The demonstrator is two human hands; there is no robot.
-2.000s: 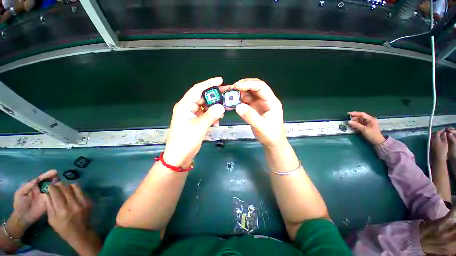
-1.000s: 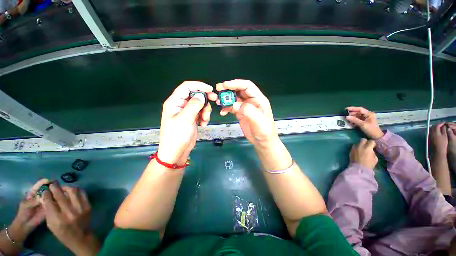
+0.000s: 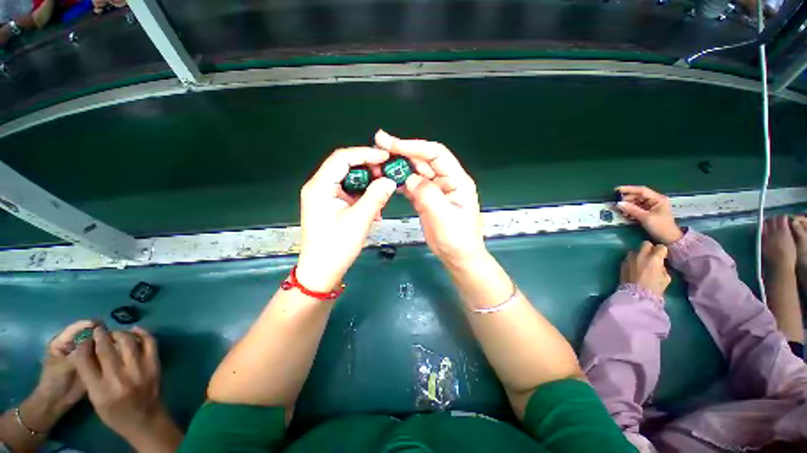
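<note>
My left hand (image 3: 341,199) holds a small dark unit with a green face (image 3: 357,180) between thumb and fingers. My right hand (image 3: 445,195) holds a second dark unit with a green face and pale square mark (image 3: 397,170). The two units are side by side above the belt, close together. A small pale squarish piece (image 3: 405,290) lies on the bench between my forearms. A clear plastic bag with yellow and silver bits (image 3: 435,376) lies near my body.
A white scuffed rail (image 3: 540,218) borders the green belt (image 3: 566,142). A black case (image 3: 387,252) lies by the rail. Two black cases (image 3: 143,291) lie left, beside a neighbour's hands (image 3: 111,372). Another person's pink sleeves (image 3: 624,341) are at right. A white cable (image 3: 764,159) hangs there.
The left unit's green face shows again, where my thumb covered it a second ago. The right unit is tilted differently. My hands are closer together.
</note>
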